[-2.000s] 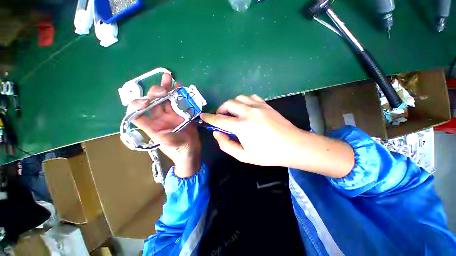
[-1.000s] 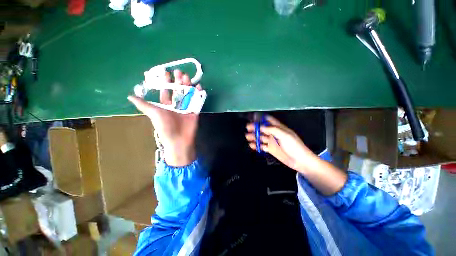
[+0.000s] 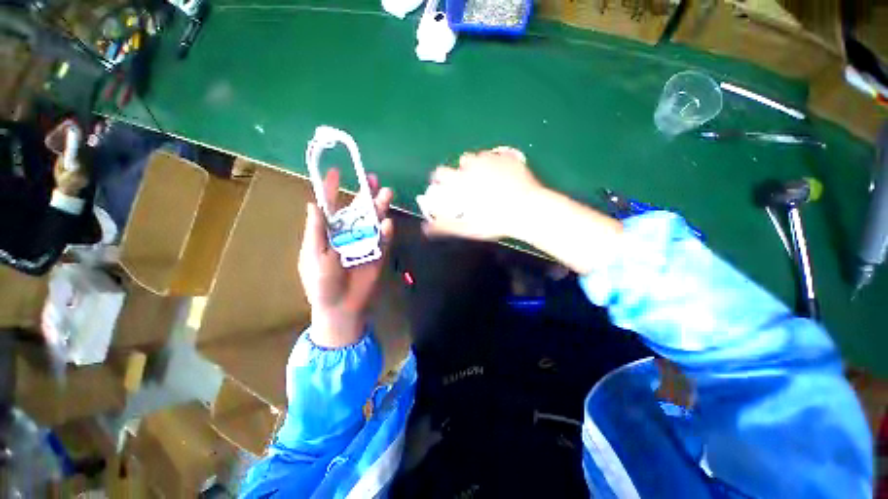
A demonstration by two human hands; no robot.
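Observation:
My left hand (image 3: 336,283) holds the white loop-shaped housing half (image 3: 368,187) upright, palm up, at the bench's front edge. Its wider base rests on the fingers, and a blue-white internal module (image 3: 355,240) shows in it. My right hand (image 3: 479,200) is beside it to the right, back of the hand up, fingers curled on a white part that seems to be the housing cover; the hand hides most of it. Flush cutters (image 3: 633,206) with blue handles lie on the bench, partly behind my right sleeve.
On the green bench (image 3: 555,107) are a blue parts tray (image 3: 531,18), a white unit (image 3: 435,39), a clear plastic cup (image 3: 689,100), thin pen-like tools (image 3: 764,137), a hammer (image 3: 800,244) and a grey screwdriver (image 3: 878,219). Cartons (image 3: 161,224) stand left; another person's hand (image 3: 70,175) is at far left.
The view has swung right. The cutters have left my right hand and lie on the bench. The second white loop is gone from my left hand; my right hand has come up over the bench edge.

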